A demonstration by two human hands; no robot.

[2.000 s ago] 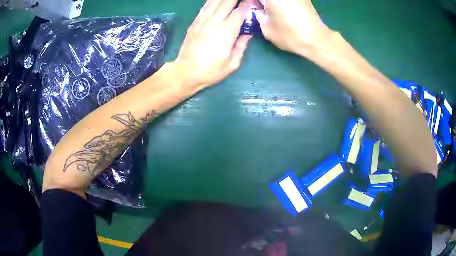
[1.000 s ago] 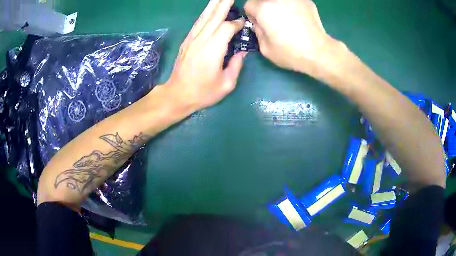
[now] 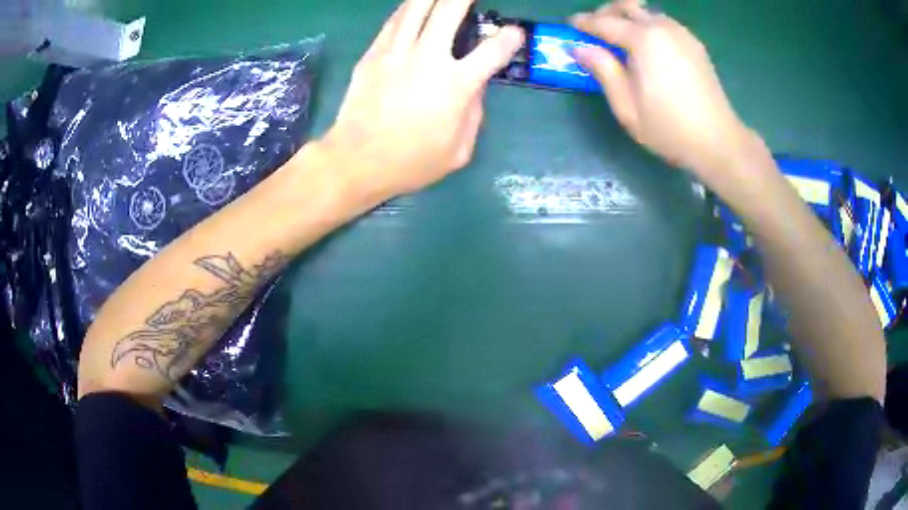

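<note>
A black device housing (image 3: 514,78) lies crosswise at the top centre, with a blue battery pack (image 3: 558,56) at its right part. My left hand (image 3: 413,100) holds the housing's left end, with the thumb on its dark inner parts. My right hand (image 3: 662,85) is on the right end of the blue pack, with thumb and fingers over it. The hands hide both ends. I cannot tell whether the plug is joined.
A clear plastic bag (image 3: 189,149) over dark contents lies at left, beside dark units (image 3: 30,239). A grey-white metal bracket (image 3: 85,32) is at upper left. Loose blue battery packs (image 3: 585,398) with pale strips lie at lower right, and more are piled at far right.
The blue pack now shows in the housing between my hands. My right hand has moved right, away from my left. The housing's long side now shows crosswise.
</note>
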